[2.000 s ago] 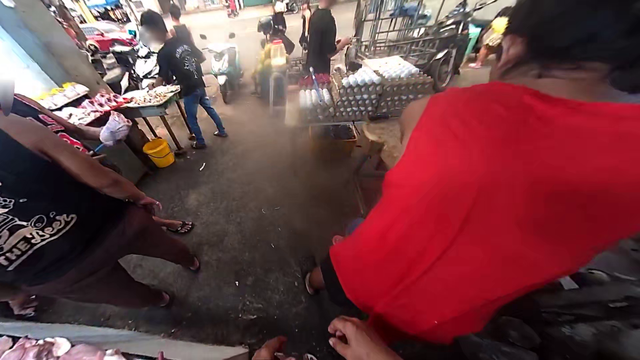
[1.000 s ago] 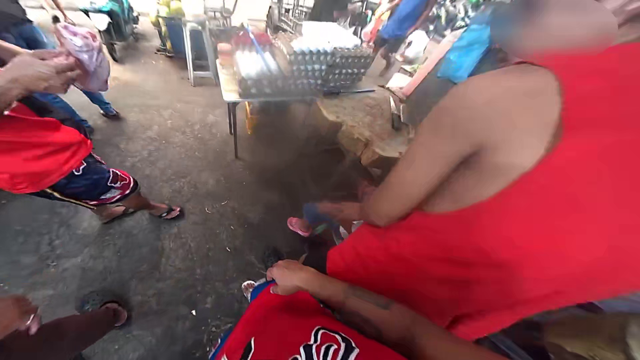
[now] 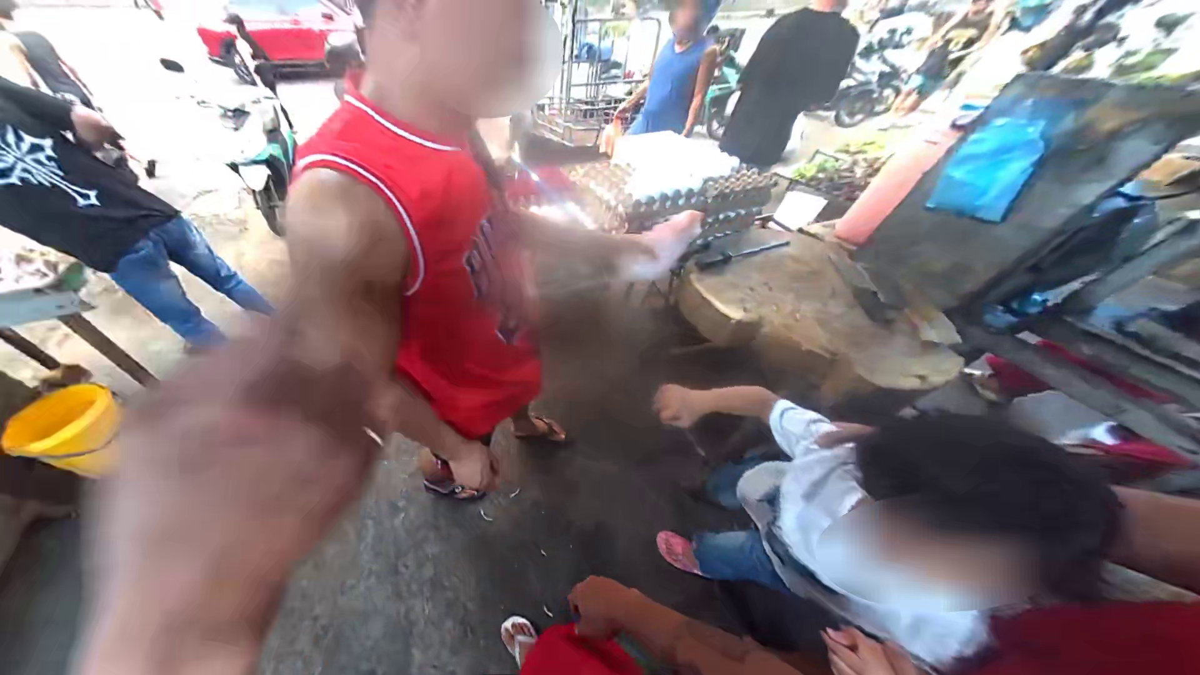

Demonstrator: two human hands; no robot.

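A large, blurred hand close to the lens, apparently my left hand (image 3: 234, 450), is raised on the left; no held thing shows. At the bottom edge, fingers that appear to be my right hand (image 3: 862, 652) show beside a child (image 3: 844, 525) in a white shirt; most of that hand is cut off. Left of them, another hand (image 3: 600, 605) rests on red cloth (image 3: 572, 652); whose it is cannot be told. A person in a red sleeveless jersey (image 3: 459, 253) stands in front, one arm stretched toward stacked egg trays (image 3: 694, 192).
A large wooden slab (image 3: 787, 300) bears a dark long tool (image 3: 745, 253). Blue plastic (image 3: 994, 169) lies on a slanted grey board (image 3: 1069, 216) at right. A yellow bucket (image 3: 61, 427) stands by a table (image 3: 37, 305) at left. Motorbikes and several people are behind.
The view has shifted strongly. The blurred hand has come up on the left. The person in the red jersey now stands in front, and the child in white has come into view at lower right.
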